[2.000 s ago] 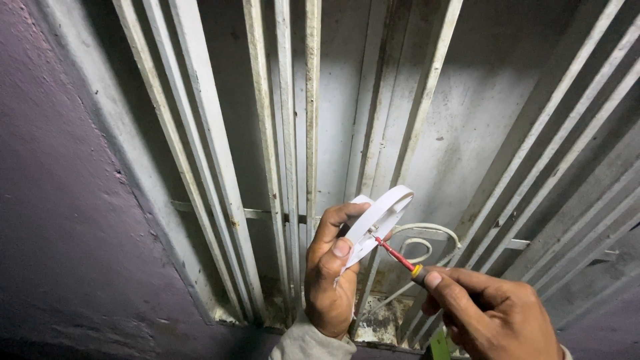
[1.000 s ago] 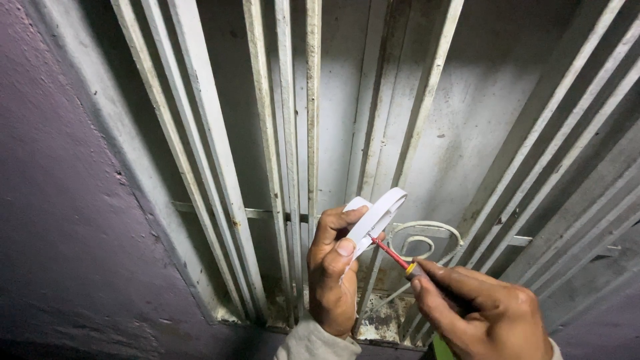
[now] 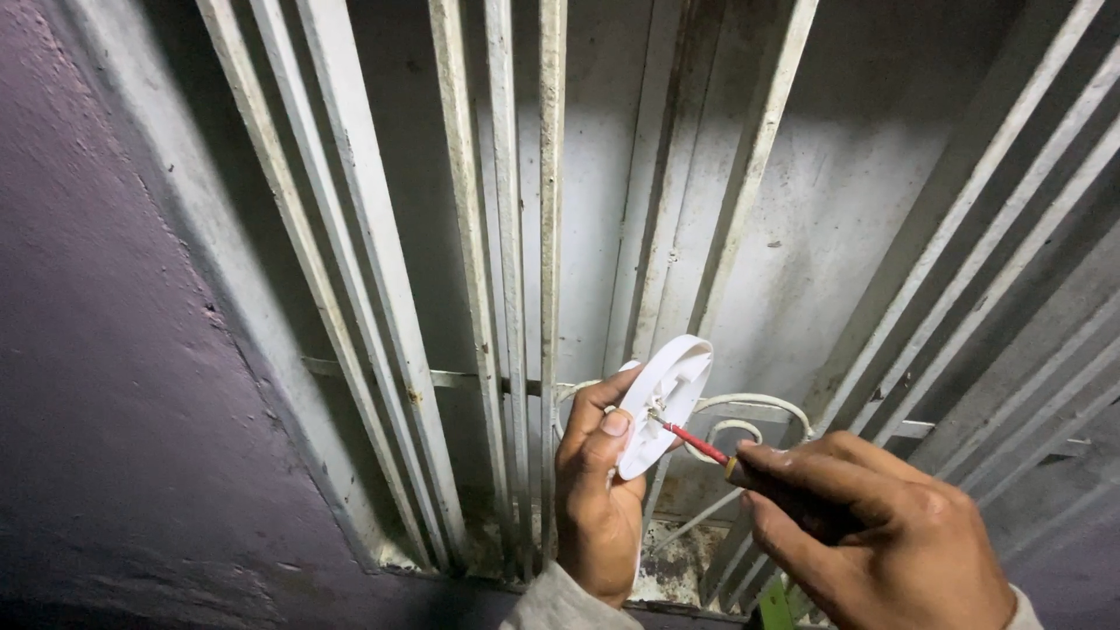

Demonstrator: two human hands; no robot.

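My left hand (image 3: 599, 490) grips a round white plastic fitting (image 3: 669, 394) by its rim, thumb on the near edge. The fitting is tilted, and its hollow inner side with small metal parts faces right. My right hand (image 3: 875, 525) is closed around the dark handle of a screwdriver with a red insulated shaft (image 3: 696, 442) and a yellow ring. The screwdriver's tip points into the middle of the fitting, at the metal parts; the exact contact is too small to tell.
Painted metal grille bars (image 3: 551, 219) stand behind my hands, with a curled scroll (image 3: 761, 402) beside the fitting. Behind them is a grey panel (image 3: 840, 227). A purple wall (image 3: 131, 367) is at the left. Something green (image 3: 775, 604) shows below my right hand.
My left hand has turned the white fitting, so that more of its hollow inner side shows than one second ago. The screwdriver stays in my right hand, pointed at the fitting.
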